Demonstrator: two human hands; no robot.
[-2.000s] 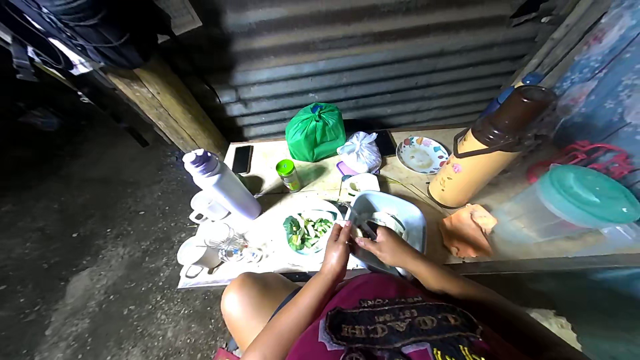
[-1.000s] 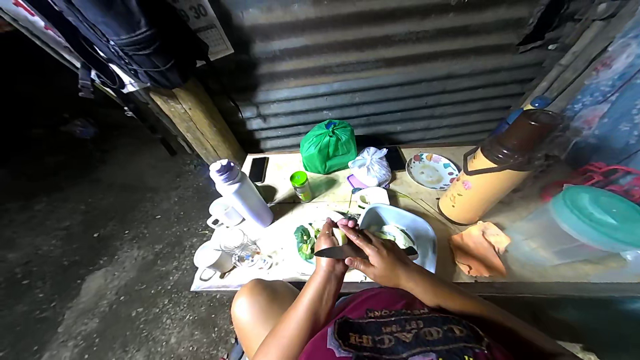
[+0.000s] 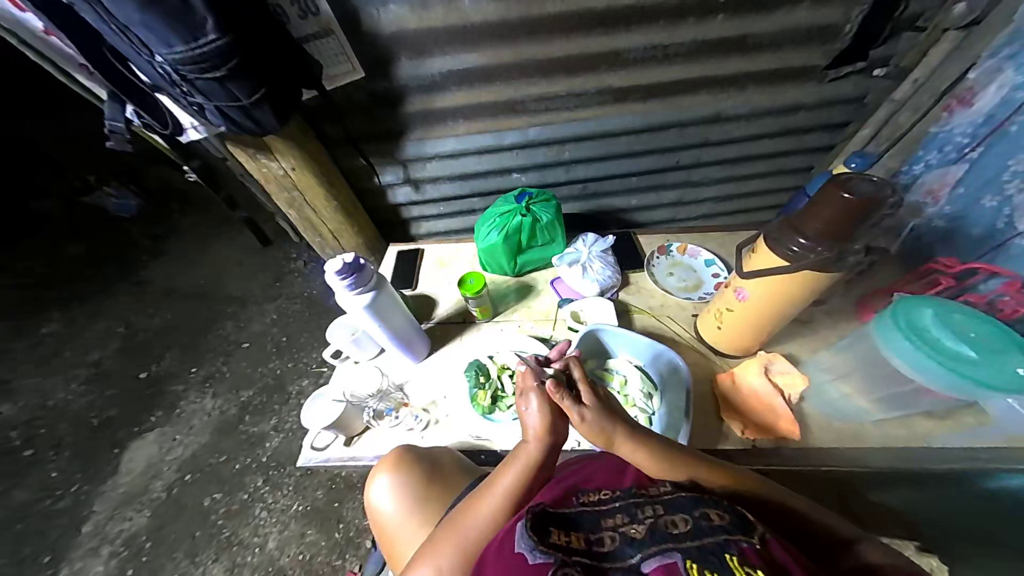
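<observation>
My left hand (image 3: 541,404) and my right hand (image 3: 588,400) meet over the gap between a plate and a basin. A small knife (image 3: 534,368) is in my right hand, its blade lying across the fingers of my left. Whether my left hand holds a piece of food is hidden by the fingers. To the left, the white plate (image 3: 472,414) bears cut green vegetables (image 3: 483,387). At the right stands a pale plastic basin (image 3: 678,384) with pale green cut pieces (image 3: 632,390) inside.
Behind the hands are a small white dish (image 3: 600,308), a green-lidded jar (image 3: 476,296), a green plastic bag (image 3: 520,232) and a white bag (image 3: 590,264). A white bottle (image 3: 380,312) and mugs (image 3: 330,412) stand left; a yellow thermos (image 3: 768,288) and a green-lidded container (image 3: 904,360) stand right.
The knife blade, which pointed left across my left hand a second ago, now angles up and left over its fingers. My hands have come closer together.
</observation>
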